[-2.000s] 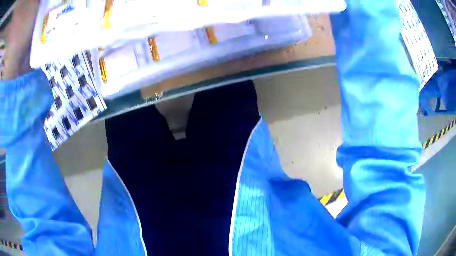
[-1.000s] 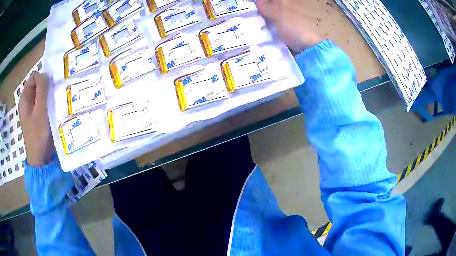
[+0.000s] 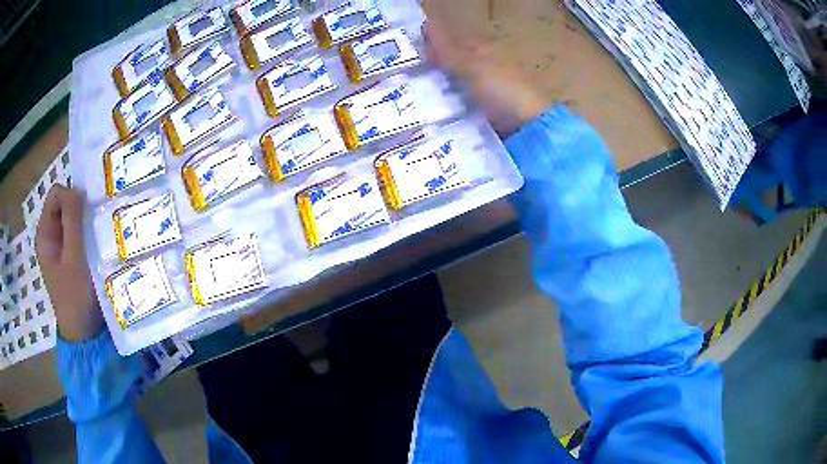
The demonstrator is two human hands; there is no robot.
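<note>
A clear-whitish blister tray point(image 3: 263, 213) lies slightly tilted in front of me at the bench edge. Its pockets hold several silver-white pouch cells point(image 3: 340, 210) with gold-amber end strips. The cells bear white adhesive pads with blue print. My left hand point(image 3: 65, 258) is at the tray's left edge; its fingers are partly hidden, and it grips the rim. My right hand point(image 3: 485, 77) is blurred at the tray's right edge; I cannot tell whether it grips the rim. Part of a printed adhesive sheet point(image 3: 166, 360) shows under the tray's lower left corner.
A white sheet with a grid of square holes point(image 3: 25, 290) lies at the left. A long stack of blue-printed adhesive sheets point(image 3: 676, 82) lies at the right, overhanging the bench edge. A brown board point(image 3: 544, 54) covers the bench. Another person's blue sleeve point(image 3: 784, 163) shows at the far right.
The tray first was raised close at the top of the view; it is now lower and its cells show. Both hands have moved down with it. The right hand has become more blurred.
</note>
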